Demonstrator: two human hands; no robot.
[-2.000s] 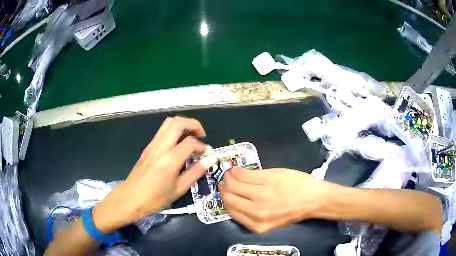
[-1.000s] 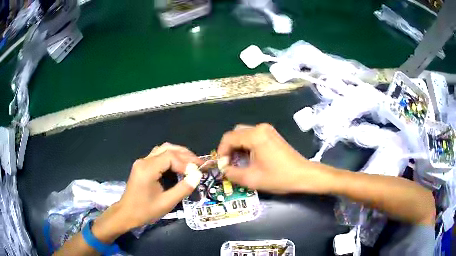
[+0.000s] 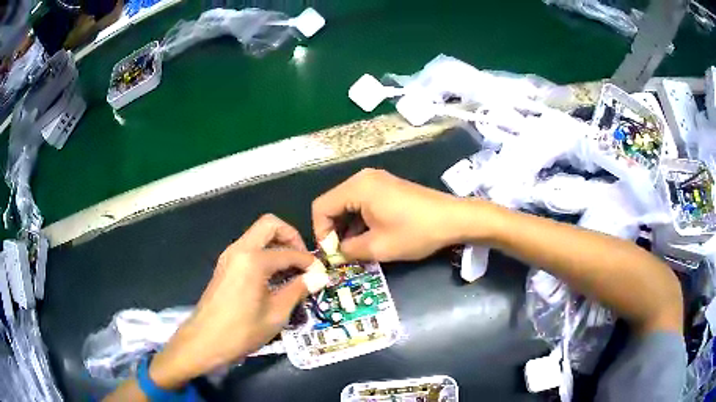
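Observation:
An open white outlet housing (image 3: 385,318) lies on the black bench in front of me, with a green circuit board (image 3: 363,294), thin wires and brass contact strips (image 3: 345,344) inside. Its white cord leaves at the left. My left hand (image 3: 255,286), with a blue wristband, and my right hand (image 3: 377,224) meet over the housing's upper left part. Both have pale finger cots. Their fingertips pinch close together at the thin wires; which wire each holds is hidden. A second open housing (image 3: 400,383) is cut off by the bottom edge.
Behind is a green conveyor (image 3: 212,118) with a pale edge (image 3: 259,165); an open housing (image 3: 135,74) with a bagged cord lies on it. Bagged cords and plugs (image 3: 542,149) pile up at the right beside open housings (image 3: 632,133). More units and bagged cords are at the left.
The housing before me has been turned, with its slotted row now nearest me. Both hands have shifted to its upper left. Another housing with its cord has moved left along the conveyor.

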